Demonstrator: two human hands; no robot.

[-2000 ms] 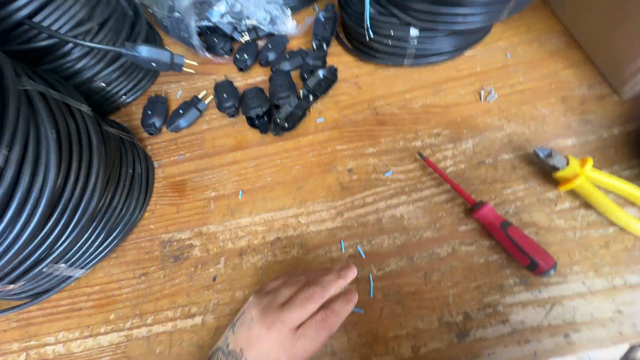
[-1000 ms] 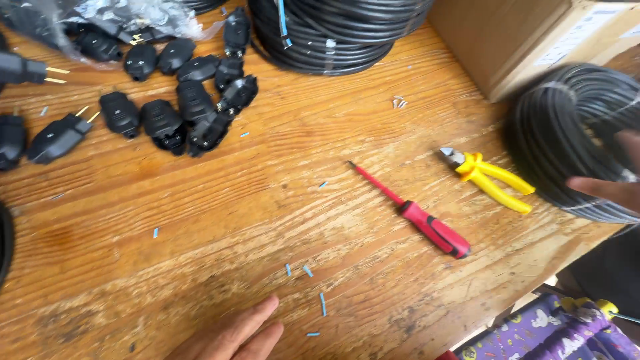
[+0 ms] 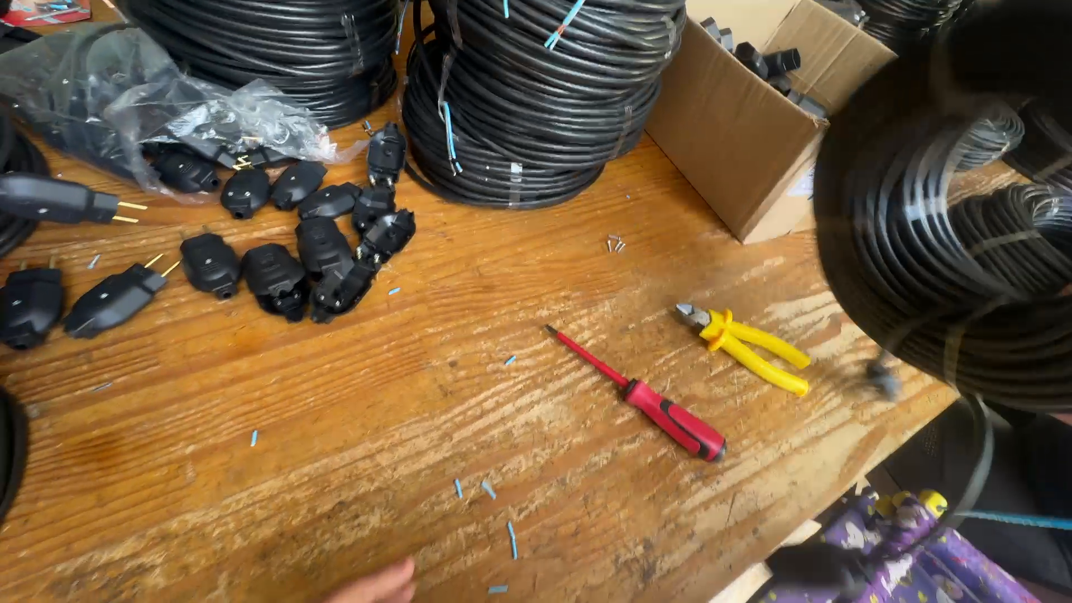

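The fingertips of my left hand [image 3: 381, 584] show at the bottom edge, with nothing seen in them; the rest is cut off. Short blue wire-insulation scraps [image 3: 512, 540] lie nearby. My right hand is not in view. A large coil of black cable [image 3: 871, 243], blurred, hangs above the table's right side, with a loose length of cable [image 3: 980, 469] below it. A red screwdriver [image 3: 674, 419] and yellow-handled cutting pliers [image 3: 754, 352] lie on the wooden table [image 3: 335, 419]. Black two-pin plugs [image 3: 117, 300] and black connector housings [image 3: 272, 276] sit at the left.
Stacked black cable coils [image 3: 536, 109] stand at the back, beside an open cardboard box [image 3: 720, 126] holding black parts. A clear plastic bag [image 3: 100, 92] lies back left. Small metal pieces [image 3: 616, 244] lie mid-table. Purple patterned fabric [image 3: 946, 544] shows below the right table edge.
The cable coil at the right, on the table with a hand at it one second ago, is now raised. That hand is out of sight. The view has shifted right since two seconds ago.
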